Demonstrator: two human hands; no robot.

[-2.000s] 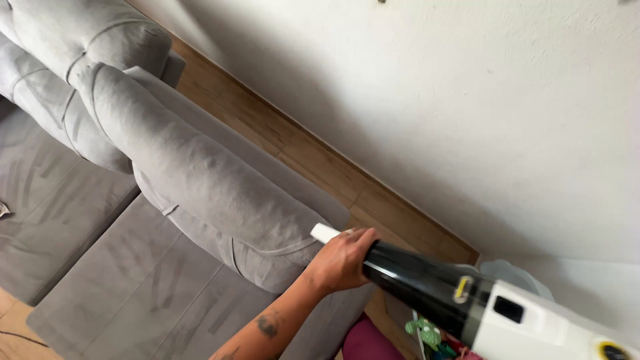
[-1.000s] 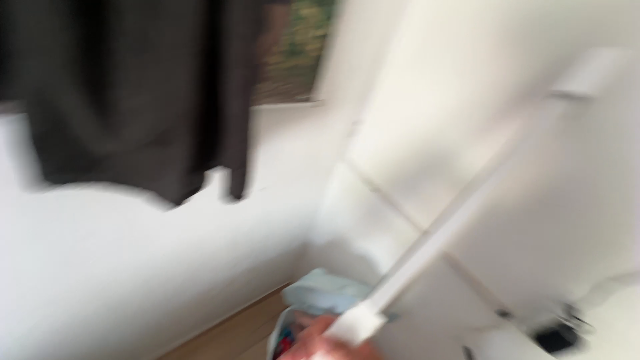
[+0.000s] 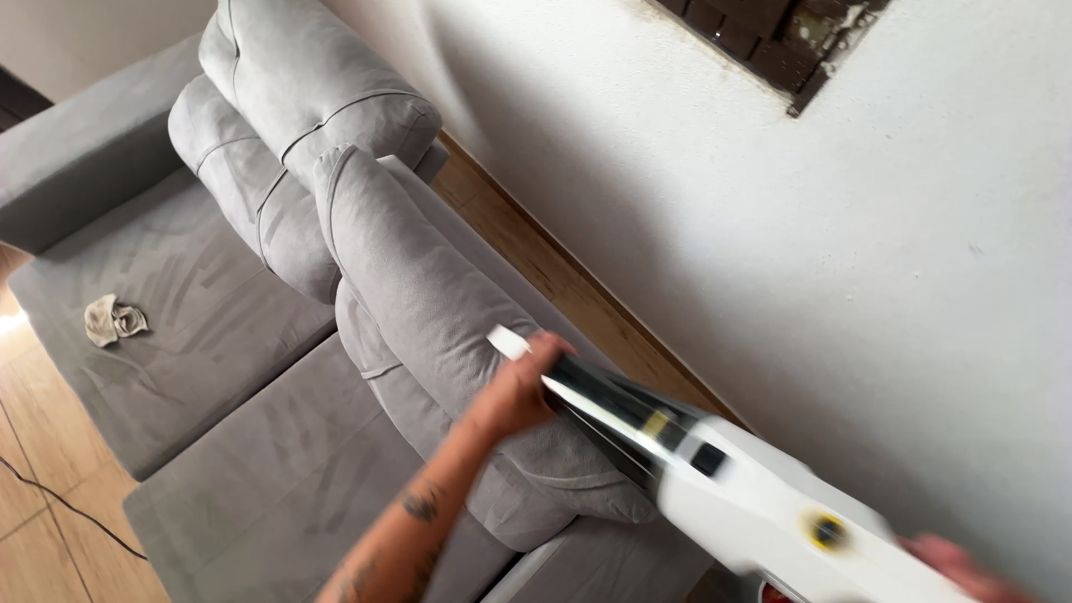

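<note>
A white and black handheld vacuum cleaner (image 3: 754, 494) lies diagonally across the lower right of the view. My left hand (image 3: 532, 385) is wrapped around its front end, where a short white nozzle (image 3: 507, 342) sticks out over the grey sofa back cushion (image 3: 419, 276). At the lower right edge my right hand (image 3: 963, 569) is at the rear of the vacuum, blurred and partly hidden by its body; its grip does not show clearly. A crumpled beige cloth (image 3: 115, 320) rests on the far seat of the sofa.
The grey sofa (image 3: 276, 477) fills the left and middle. Behind it a strip of wooden floor (image 3: 544, 276) runs along a white wall (image 3: 754, 234) with a dark opening (image 3: 754, 42) at the top. A thin black cable (image 3: 75, 511) crosses the floor at the lower left.
The view has swung from a wall corner with dark hanging fabric and a long white tube back to the sofa. The vacuum's short nozzle is over the back cushion.
</note>
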